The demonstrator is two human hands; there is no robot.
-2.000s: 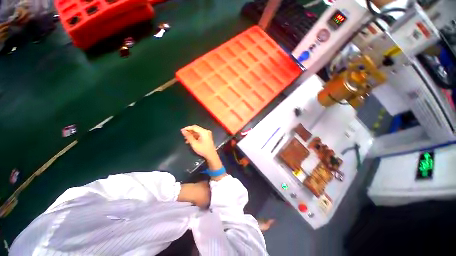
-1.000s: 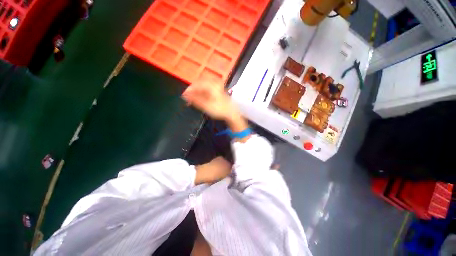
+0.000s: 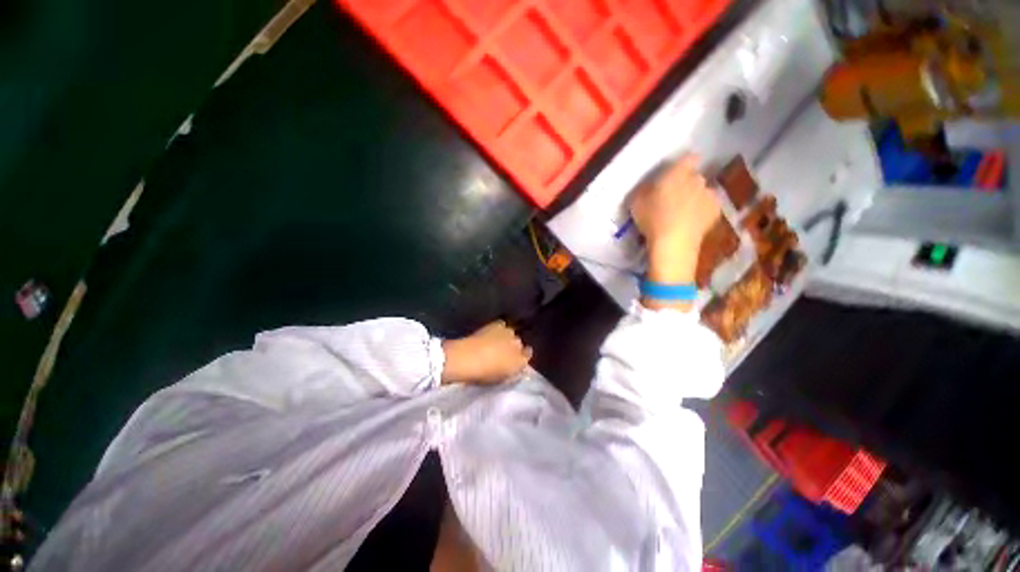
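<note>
My right hand (image 3: 678, 212), with a blue wrist strap (image 3: 669, 292), is over the white press bed (image 3: 598, 219), just left of the brown fixture blocks (image 3: 717, 253). It is blurred; its fingertips and anything in them cannot be made out. The end of a thin blue stick (image 3: 624, 228) shows at its left side. My left hand (image 3: 488, 354) is low in front of my smock, with fingers curled; I cannot tell if it holds anything.
An orange-red tray (image 3: 492, 94) with pockets is at the top, beside the bed. The brass-gold press head (image 3: 884, 84) is upper right. Dark pliers (image 3: 825, 229) lie on the bed's far right. A small part (image 3: 32, 298) lies on the green belt (image 3: 280, 212) at left.
My right hand has moved from beside the orange-red tray to the right, over the press bed by the blue stick. My left hand remains low before the smock. The view has shifted.
</note>
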